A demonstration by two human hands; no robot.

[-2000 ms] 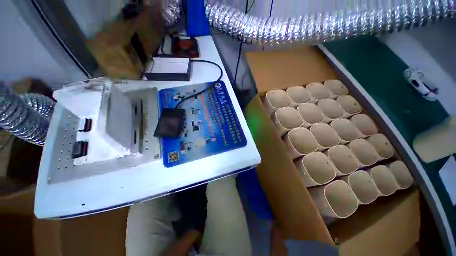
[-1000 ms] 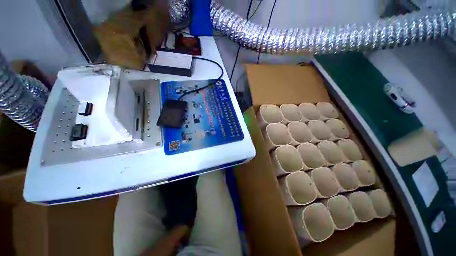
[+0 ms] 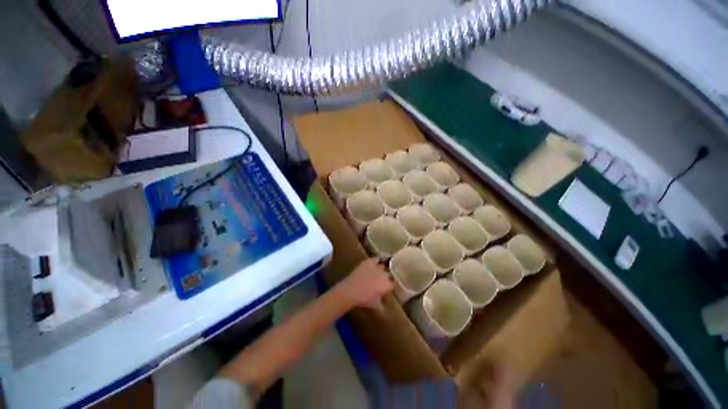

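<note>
A large brown carton (image 3: 345,248) stands open right of the machine table, with cream hollow housings (image 3: 441,250) in rows, open ends up. My bare left hand (image 3: 369,283) reaches over the carton's left wall, its fingers curled over the edge beside the housings; the fingertips are partly hidden. My right hand (image 3: 500,390) is blurred and cut off at the bottom edge, by the carton's near flap; its fingers cannot be made out.
The white machine table (image 3: 263,291) at left carries an angled white fixture (image 3: 68,260), a blue mat (image 3: 259,216) and a small black block (image 3: 176,232). A silver duct (image 3: 343,73) crosses above. A green side bench (image 3: 479,148) runs along the right, holding papers and small items.
The view has turned right. My left hand has come up from around my lap to the carton's left wall. My right hand now shows blurred at the bottom. The housings stay in their rows.
</note>
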